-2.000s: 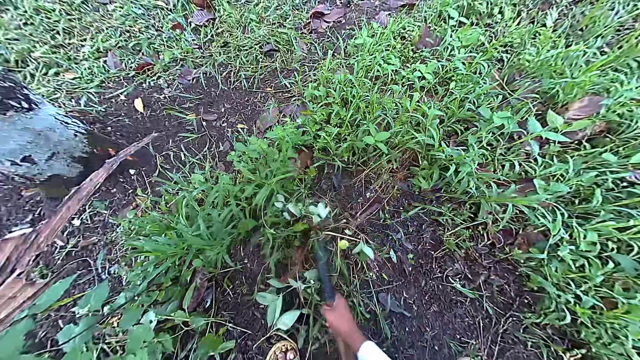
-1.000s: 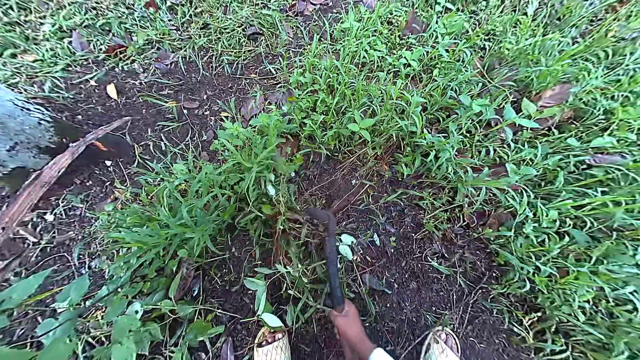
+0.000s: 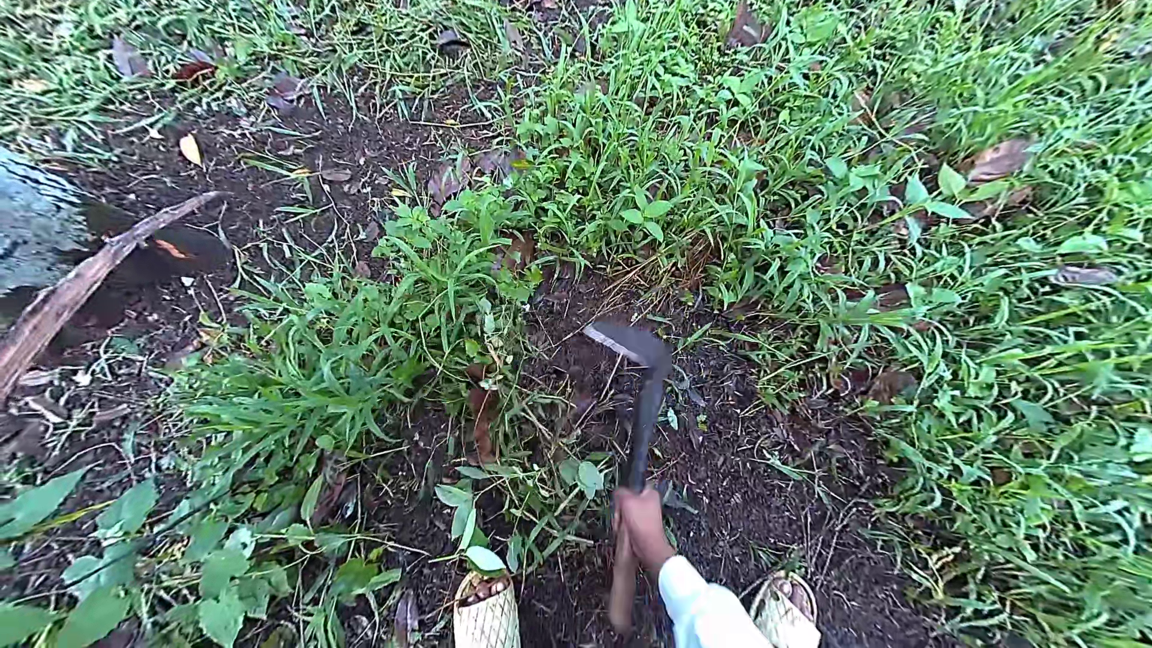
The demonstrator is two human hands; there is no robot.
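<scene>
My right hand (image 3: 643,526), with a white sleeve at the wrist, is closed around a sickle-like hand tool (image 3: 644,423) near the bottom centre. The tool has a dark metal shank and a wooden handle end (image 3: 622,585) below the hand. Its hooked blade (image 3: 627,342) points left over dark bare soil, slightly blurred, beside a clump of green weeds (image 3: 450,261). Uprooted or cut stems and leaves (image 3: 540,486) lie just left of the shank. My left hand is not in view.
My two feet in woven-pattern footwear (image 3: 489,616) stand at the bottom edge. A long piece of dry wood (image 3: 76,288) and a grey rock or trunk base (image 3: 36,220) are at the left. Dense grass (image 3: 1017,378) covers the right side. Broad-leaved plants (image 3: 117,558) grow lower left.
The tool's hooked end has moved right, off the weeds at the left and over the bare soil, with my right hand still around it. The blade now shows plainly.
</scene>
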